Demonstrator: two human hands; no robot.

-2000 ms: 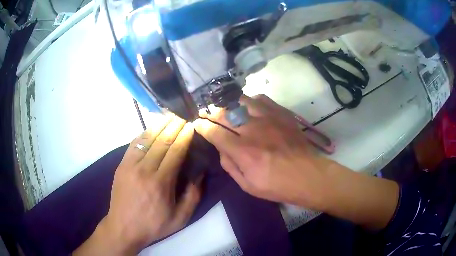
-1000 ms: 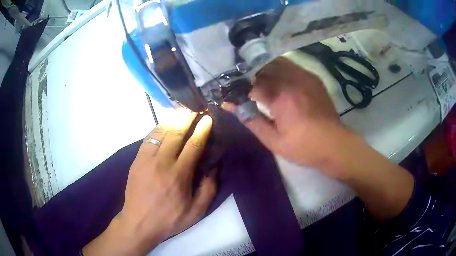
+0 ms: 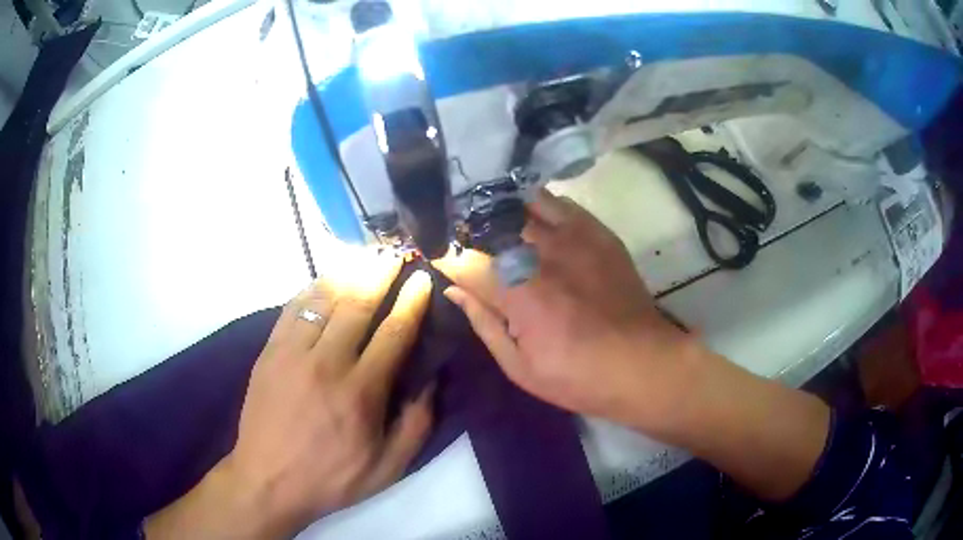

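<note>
Dark purple cloth (image 3: 528, 448) runs from the left side of the table to the needle area, with a strip hanging over the front edge. My left hand (image 3: 327, 401), with a ring, lies on the cloth and holds it; its fingertips are at the brightly lit presser foot area (image 3: 428, 256). My right hand (image 3: 576, 316) is just right of the needle area, its thumb and fingers near the cloth's edge. Its other fingertips are partly hidden behind the grey knob (image 3: 516, 265). Whether it grips anything is hidden. Glare hides the stitching point.
The blue and white sewing machine head (image 3: 676, 63) spans the top. Black-handled shears (image 3: 729, 211) lie on the table behind my right hand. A printed ruler scale (image 3: 642, 477) runs along the front edge. Red material (image 3: 938, 338) is at the far right.
My right hand lifted off beside the knob, then came back down near the needle. The pink handle seen earlier beside it no longer shows. My left hand stays on the cloth. The camera view shifted slightly.
</note>
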